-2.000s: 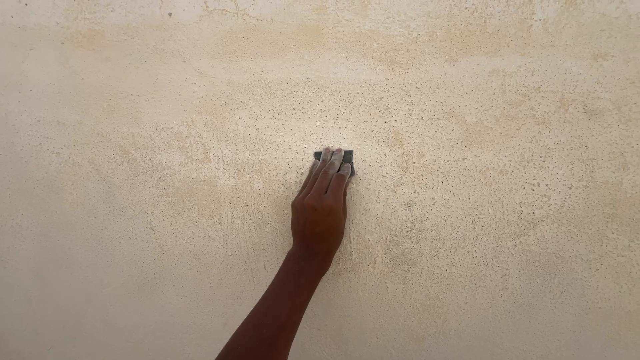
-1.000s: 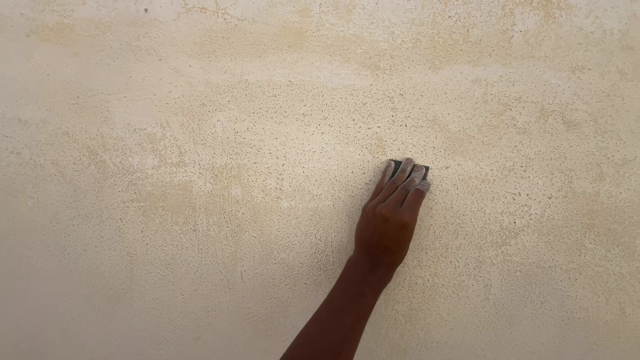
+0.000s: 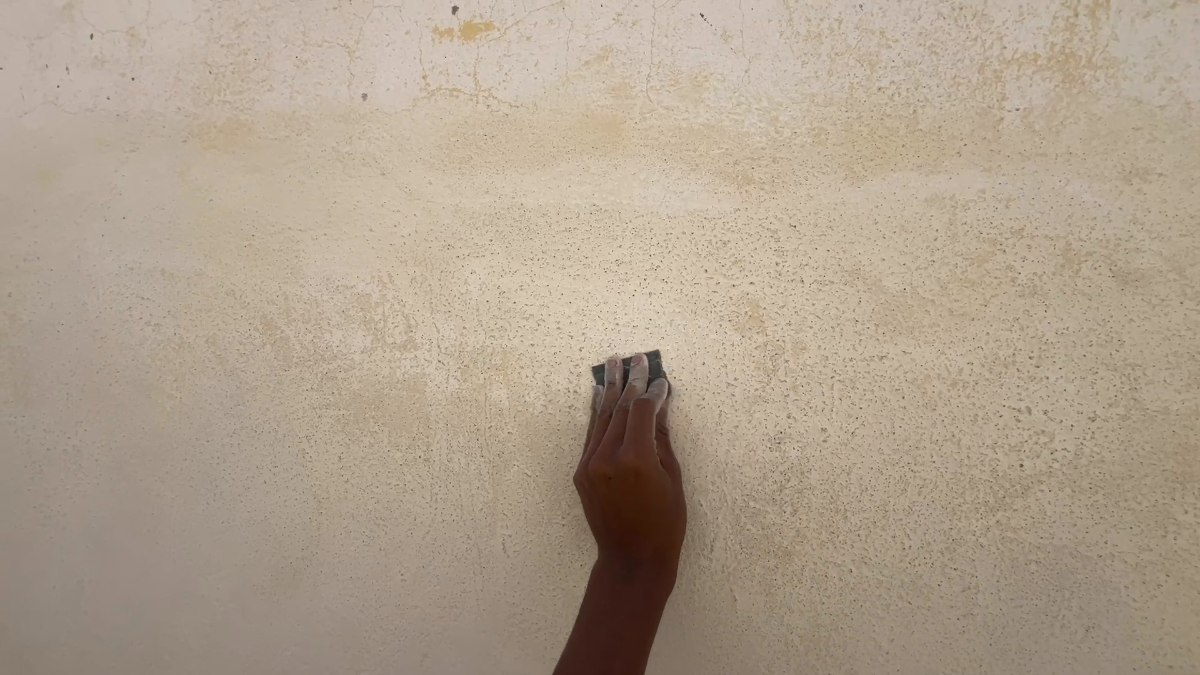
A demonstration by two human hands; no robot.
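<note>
My left hand [image 3: 630, 469] is pressed to a cream, rough-textured plaster wall [image 3: 844, 394], its back toward me and its fingers pointing up. Under the fingertips lies a small dark piece [image 3: 653, 362] that looks like folded sandpaper, held flat on the wall. Its top edge and corners show between and above the fingers; the rest is covered. Pale dust coats the fingertips. The forearm comes up from the bottom edge, just right of the middle. My right hand is not in view.
Wall surface fills the whole view, with fine pits and yellowish patches. Thin cracks [image 3: 464, 92] and an ochre stain [image 3: 476, 30] mark its upper part. Faint vertical streaks run through the plaster left of the hand.
My left hand first went right across the wall with the dark piece, then came back left. The view has tilted up somewhat, showing more of the cracked upper part.
</note>
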